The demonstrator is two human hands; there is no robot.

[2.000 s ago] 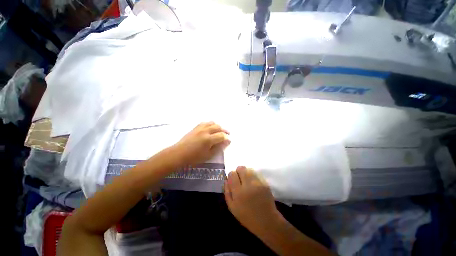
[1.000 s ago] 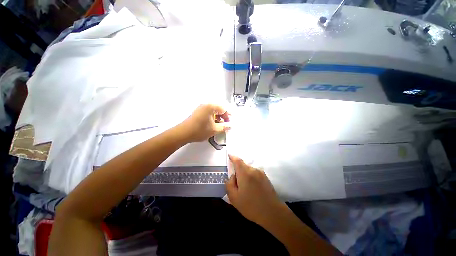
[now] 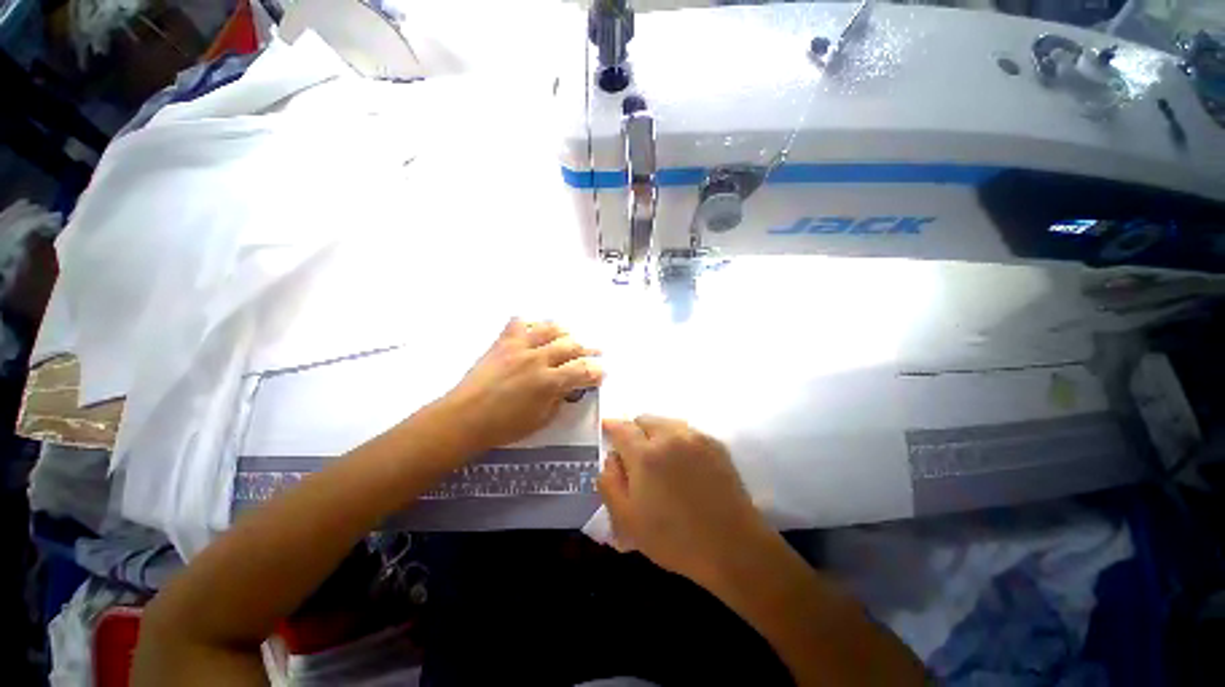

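Observation:
A white garment panel (image 3: 820, 430) lies on the table below the sewing machine head (image 3: 860, 201), its left edge running toward the bright needle area. My left hand (image 3: 531, 380) is at this edge, fingertips on it, with a small dark item partly hidden under the fingers. My right hand (image 3: 672, 477) holds the same edge nearer the table front, thumb and fingers closed on the cloth. The presser foot area (image 3: 678, 275) is washed out by glare, so the needle and stitching cannot be made out.
A large heap of white pieces (image 3: 175, 228) covers the table's left. The grey front edge (image 3: 1021, 454) has ruler-like markings. A gold-brown packet (image 3: 67, 403) is at the left corner, a red basket (image 3: 116, 644) lower left, and light-blue cloth (image 3: 994, 604) below right.
My left hand has moved back from the needle area toward the table front, and the dark curved item is now mostly covered. The panel's near left corner is now folded under my right hand.

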